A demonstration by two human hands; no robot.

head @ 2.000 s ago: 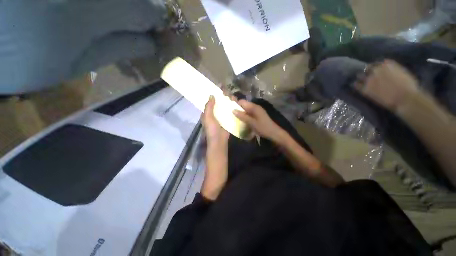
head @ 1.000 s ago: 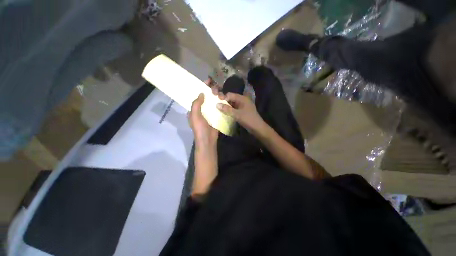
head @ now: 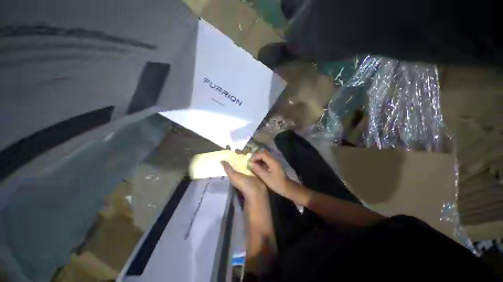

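Note:
A pale yellow label sheet [head: 208, 165] lies across my left hand [head: 245, 179], its free end pointing left. My left hand grips it with the thumb on top. My right hand [head: 270, 169] has its fingertips pinched at the sheet's right end; whether a small sticker is between them is too small to tell. A white carton with FURRION on its end panel [head: 226, 91] stands just beyond my hands, its corner close to the fingers. Another white carton [head: 201, 242] is below the sheet, left of my forearm.
Clear plastic wrap [head: 405, 104] lies in a shiny heap at the right. Flat cardboard [head: 380, 171] covers the floor there. Dark clothing of another person is at the top right. Greyish-blue fabric or wrap [head: 77, 215] is at the left.
The view has shifted, and the FURRION carton now shows nearer to my hands with more of its side. The sheet lies more level. Both hands stay on the sheet.

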